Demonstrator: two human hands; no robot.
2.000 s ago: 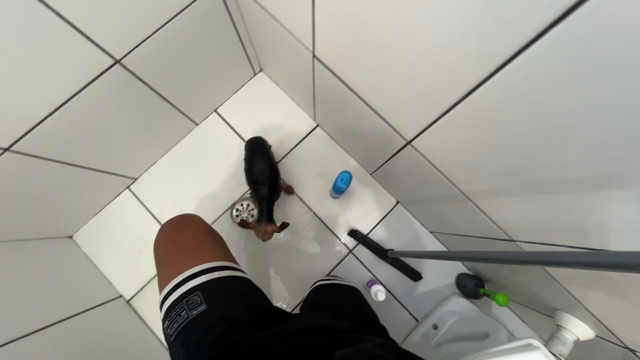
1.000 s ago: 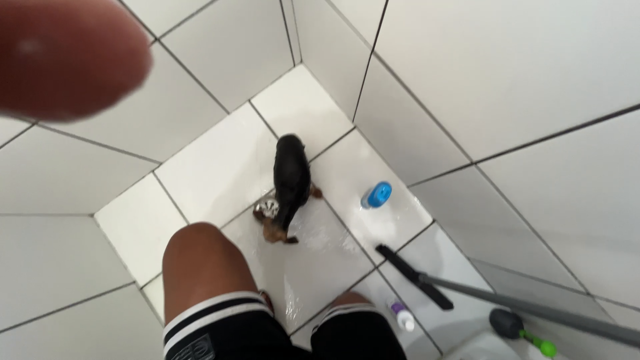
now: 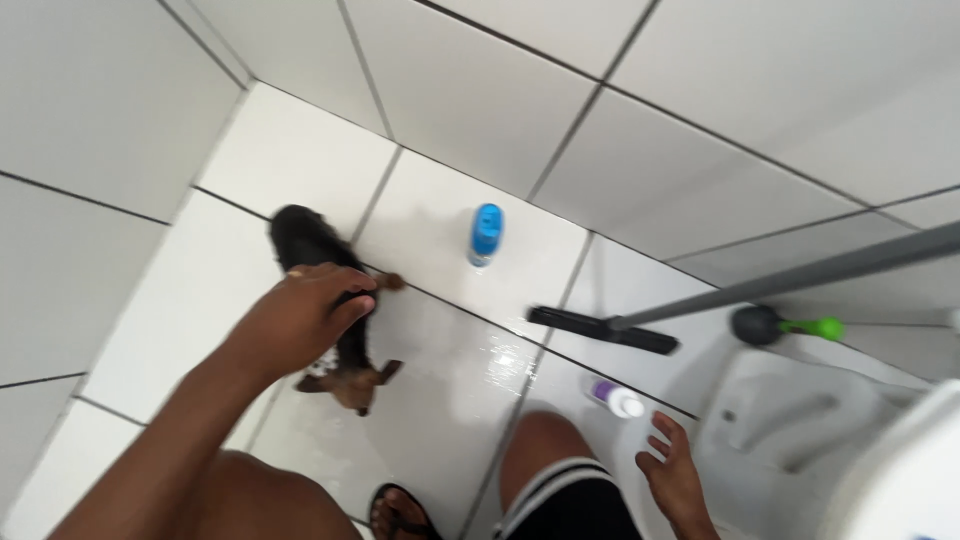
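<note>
A small black and tan dog [image 3: 352, 341] stands on the white tiled floor, its head toward me. My left hand [image 3: 304, 311] rests on or just over its back, fingers bent; whether it grips the dog is hidden. At the lower right, my right hand [image 3: 671, 469] has its fingers apart and holds nothing. Just up and left of that hand is a small white bottle with a purple part [image 3: 619, 399]. A blue bottle [image 3: 487, 231] stands on the floor to the dog's right.
A black floor squeegee [image 3: 600, 330] with a long grey handle reaches in from the right. Behind it lies a toilet brush or plunger with a green handle [image 3: 814, 328]. A white plastic stool or seat [image 3: 772, 420] and part of a white fixture [image 3: 915, 472] fill the lower right. Tiled walls enclose the corner.
My left hand has come down to the dog's back. My right hand has come into view beside the white and purple bottle. The view has swung right and closer to the floor.
</note>
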